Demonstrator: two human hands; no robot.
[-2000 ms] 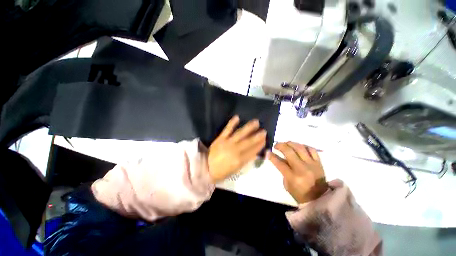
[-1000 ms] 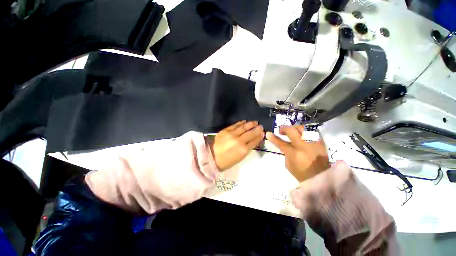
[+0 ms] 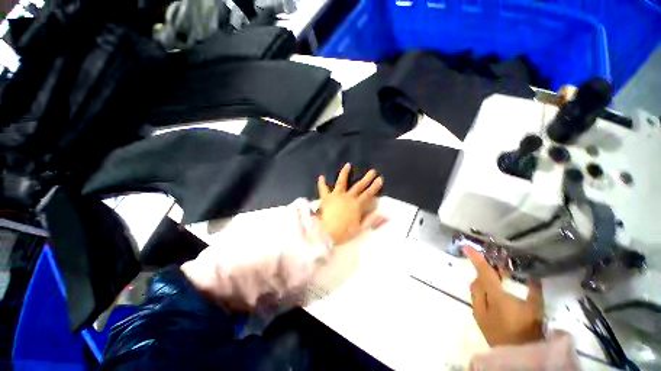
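A black cut panel (image 3: 290, 174) lies flat on the white table, its right end reaching behind the machine head. My left hand (image 3: 349, 210) rests with spread fingers on the panel's near edge. My right hand (image 3: 504, 301) is beside the presser foot (image 3: 478, 250), its index finger pointing at it, off the panel and with nothing visible in it. The needle plate (image 3: 431, 230) shows bare below the head. The needle itself is too blurred to tell.
The white sewing machine head (image 3: 500, 163) stands at right, slim black snips (image 3: 603, 330) at lower right. A panel stack (image 3: 239, 90) lies at upper left. A blue crate (image 3: 500, 36) with black pieces is behind; a blue bin (image 3: 45, 319) is at lower left.
The view has turned, bringing the blue crate in. The panel end has left the needle area and lies behind it. My left hand has spread on the panel; my right hand is apart from it.
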